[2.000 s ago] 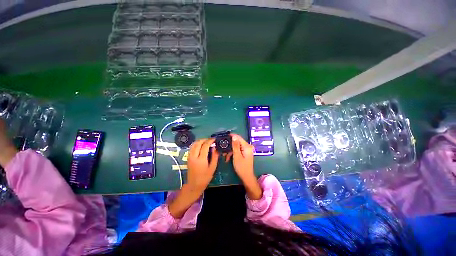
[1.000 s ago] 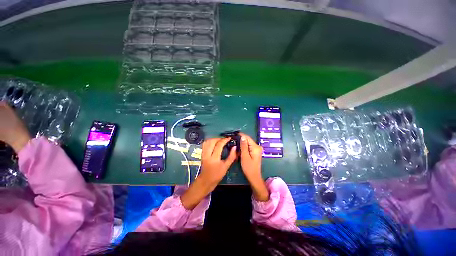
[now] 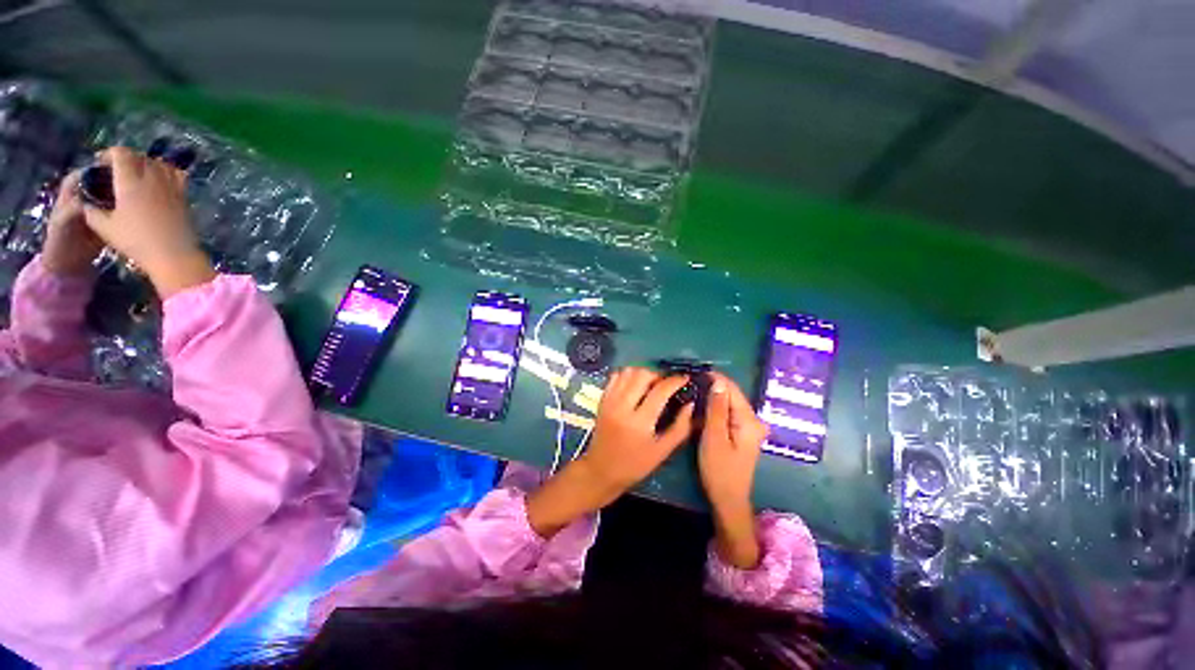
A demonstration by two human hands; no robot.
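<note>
A round black device [image 3: 683,401] is between my hands near the bench's front edge, partly covered by my fingers. My left hand [image 3: 638,429] grips its left side. My right hand [image 3: 731,439] has its fingers on the right side. Whether a small part is at my fingertips cannot be told. A second black device [image 3: 590,348] lies with its dark flap raised, left of my hands. A lit phone [image 3: 489,355] lies to its left, and another lit phone [image 3: 797,385] lies right of my hands.
A white cable [image 3: 541,318] with pale-yellow strips [image 3: 571,418] lies between left phone and hands. Clear ribbed trays [image 3: 581,105] are at the back. A clear blister tray [image 3: 1035,471] is at the right. Another phone [image 3: 363,334] and a person in pink holding a black device are left.
The view has turned left and tilted, so the bench things sit further right. My hands stay on the device. The left neighbour's hands now show, holding a black device.
</note>
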